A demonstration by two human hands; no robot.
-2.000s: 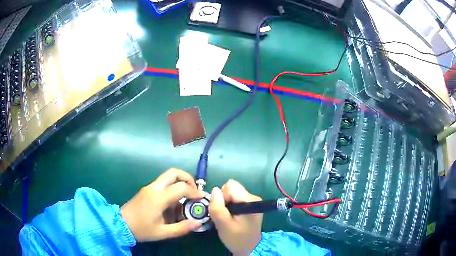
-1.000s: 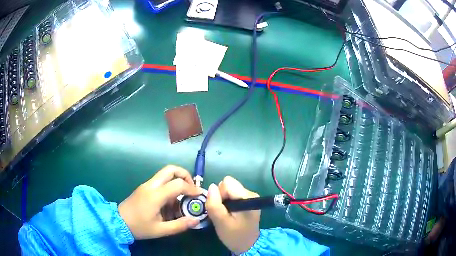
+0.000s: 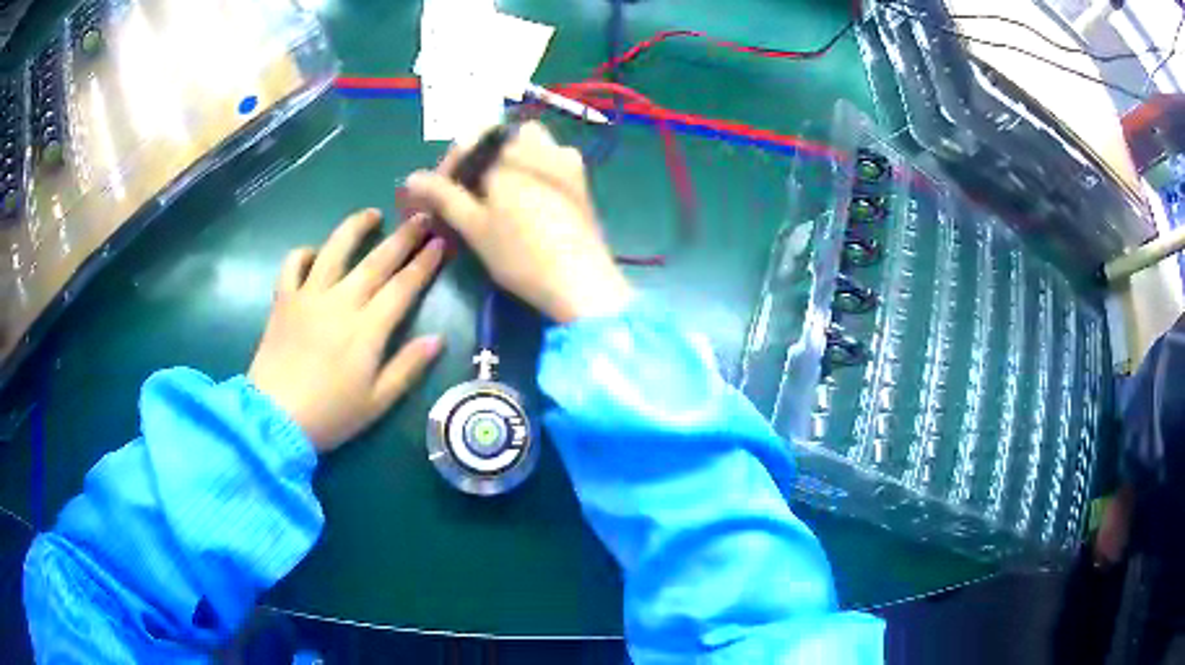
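Observation:
The round component (image 3: pixel 485 431), with its green-yellow centre, sits on the silver test head (image 3: pixel 482 485) near the front edge. My right hand (image 3: pixel 526 221) is beyond the test head, closed around the black probe (image 3: pixel 484 156), which is blurred. My left hand (image 3: pixel 341 340) is palm down with fingers apart, left of and beyond the test head. Its fingertips are close to the right hand's. A reddish-brown patch (image 3: pixel 419 198) shows at the fingertips, likely the square pad; the rest is hidden. The dark blue cable (image 3: pixel 487 322) runs from the test head under my right hand.
The left-hand blister tray (image 3: pixel 156 156) holds black parts. The right-hand blister tray (image 3: pixel 968 377) has a few in its nearest row. Paper slips (image 3: pixel 458 78) and the white pen (image 3: pixel 568 104) lie beyond my hands. Stacked trays (image 3: pixel 1001 130) stand far right. Part of a person (image 3: pixel 1154 429) shows at the right edge.
Both hands have left the test head. My right hand has moved away from me with the probe, its wires swinging; my left hand has moved forward and opened. The camera view has shifted.

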